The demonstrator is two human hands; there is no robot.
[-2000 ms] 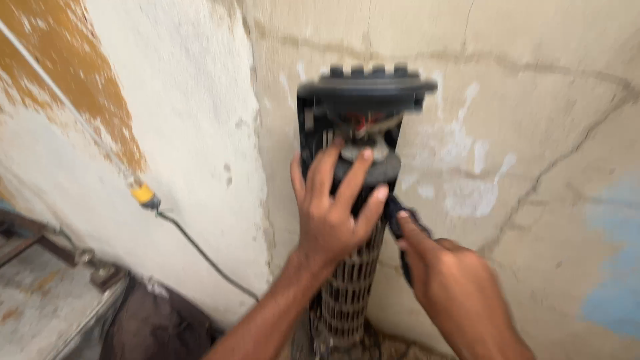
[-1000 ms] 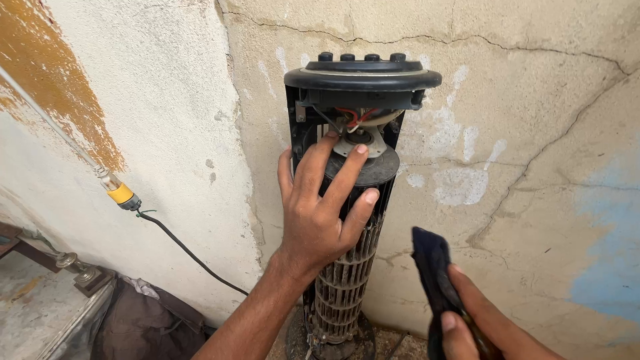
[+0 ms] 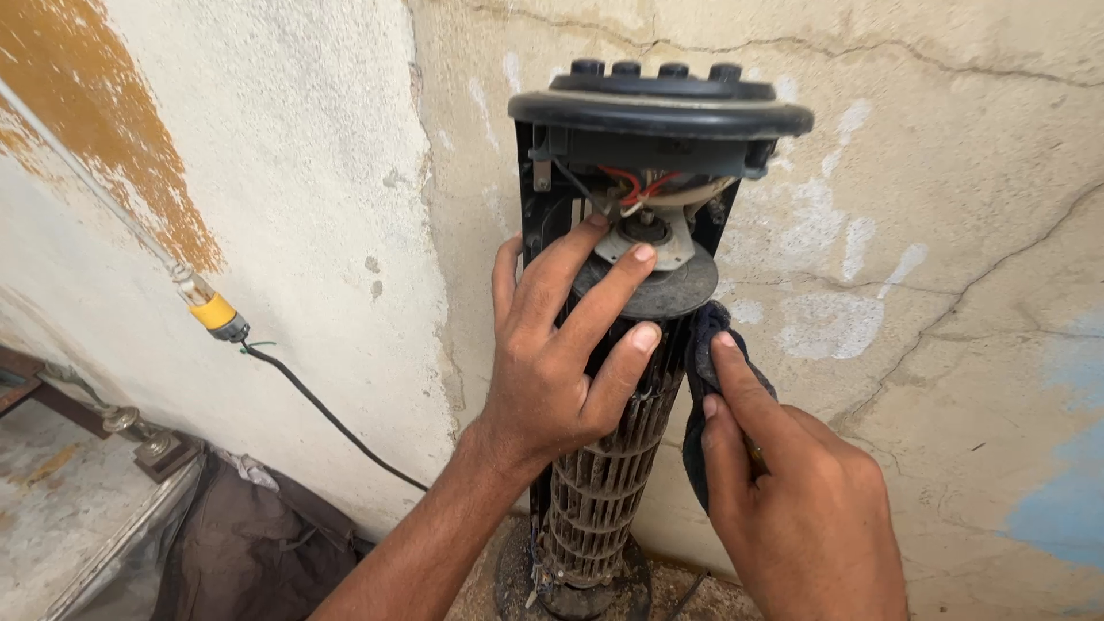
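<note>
An opened tower fan stands upright, its black top cover with several knobs above red and white wires. Below them is a pale metal motor bracket over the dark round end disc of a dusty cylindrical blower wheel. My left hand rests spread on the disc and the bracket's edge, fingertips near the motor shaft. My right hand grips a dark cloth wrapped about a thin tool, mostly hidden, its wrapped end by the upper right side of the wheel.
Behind the fan is a cracked wall with white handprints. A yellow and black cable connector hangs at the left, its black cable running towards the fan. Dark fabric and a small metal fitting on a brown block lie at lower left.
My right hand has brought the cloth up and left from lower right to the blower wheel, near where it was two seconds ago. My left hand stays on the disc.
</note>
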